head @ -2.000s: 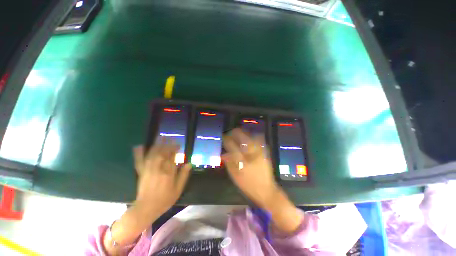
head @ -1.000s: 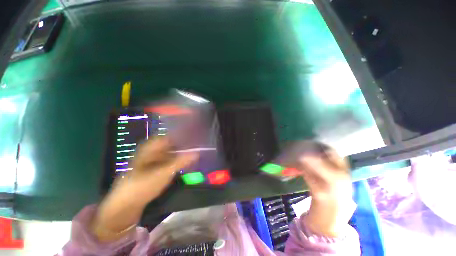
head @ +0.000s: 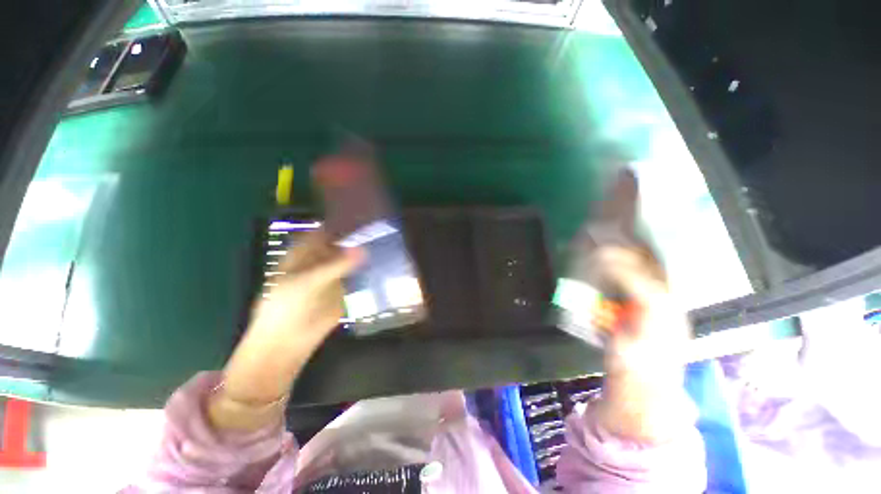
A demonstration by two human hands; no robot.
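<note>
A black four-slot phone tray (head: 454, 338) lies on the green mat in front of me. Its two right slots are empty. A phone (head: 278, 241) with light text lines on a black screen lies in the left slot, partly behind my left hand. My left hand (head: 304, 285) holds a lit smartphone (head: 377, 265) tilted over the left half of the tray; it is blurred. My right hand (head: 633, 294) holds another smartphone (head: 604, 232) at the tray's right side, off the tray. Its lower edge shows coloured blocks and it is also blurred.
A second black phone tray (head: 145, 72) lies at the back left. Yellow tape (head: 284, 183) is on the green mat (head: 464, 116). A blue bin (head: 517, 434) with rows of dark units is below the bench edge. Dark booth panels stand on both sides. Red plastic (head: 19, 434) shows at lower left.
Two seconds ago all four phones lay in the tray. Two came up in my hands. Since one second ago, the right-hand phone has turned more upright and the left-hand phone's screen has turned pale.
</note>
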